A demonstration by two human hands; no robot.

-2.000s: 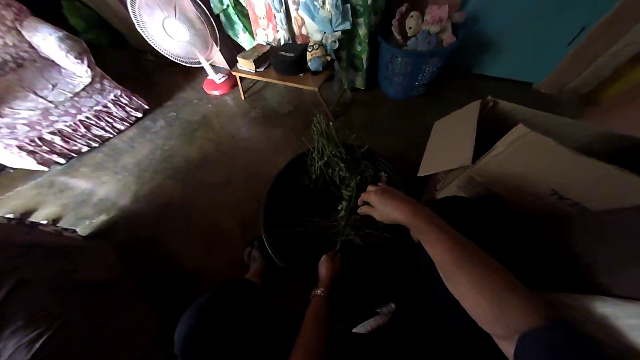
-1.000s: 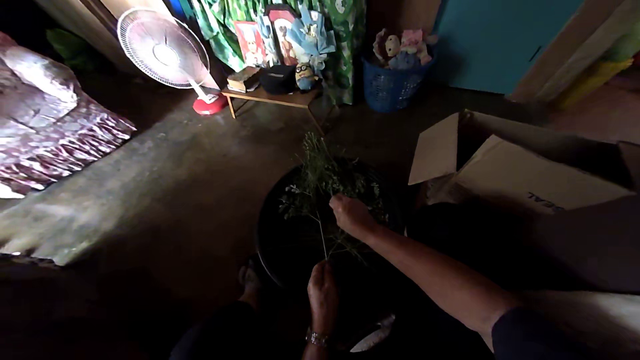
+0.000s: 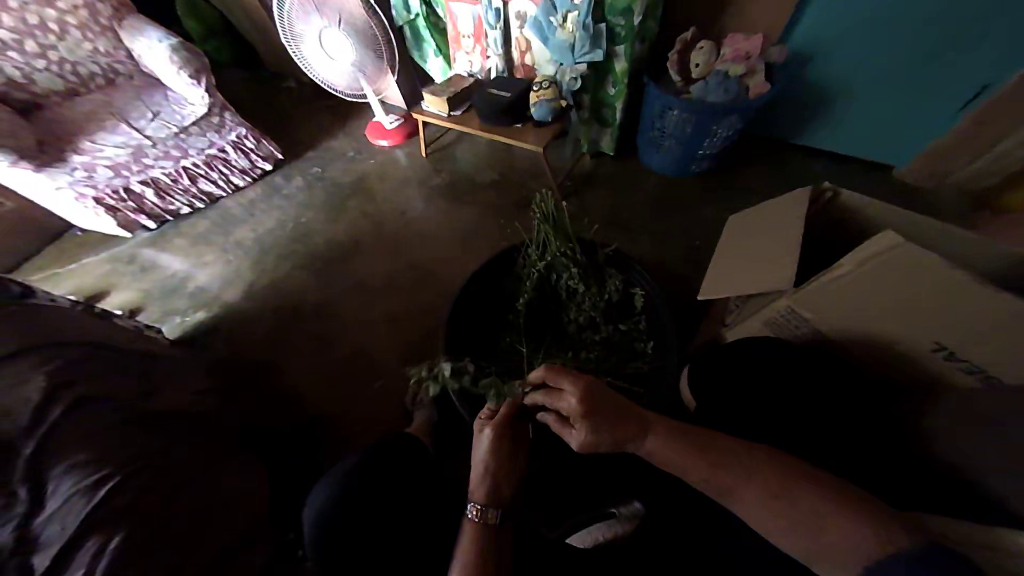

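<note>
A dark round tub [image 3: 460, 320] stands on the floor before me, with a heap of thin leafy green stems [image 3: 572, 288] in it, some leaning over its far rim. Over the near rim, my left hand [image 3: 500, 452], with a metal watch or bracelet on the wrist, is closed on a leafy sprig [image 3: 452, 376] whose leaves point left. My right hand [image 3: 588, 412] is right beside it, thumb and fingertips at the same sprig's stem. Whether the right fingertips pinch the stem is hard to tell in the dark. A pale, blurred object [image 3: 606, 526] lies below my hands.
An opened cardboard box [image 3: 896, 304] stands close on the right. Beyond the tub are a low wooden table [image 3: 488, 130], a blue basket of dolls [image 3: 688, 136] and a fan with a red base [image 3: 390, 130]. A cloth-covered armchair [image 3: 152, 152] is at the upper left.
My right hand has come back from over the heap of stems to beside my left hand. A leafy sprig now extends left from my left hand.
</note>
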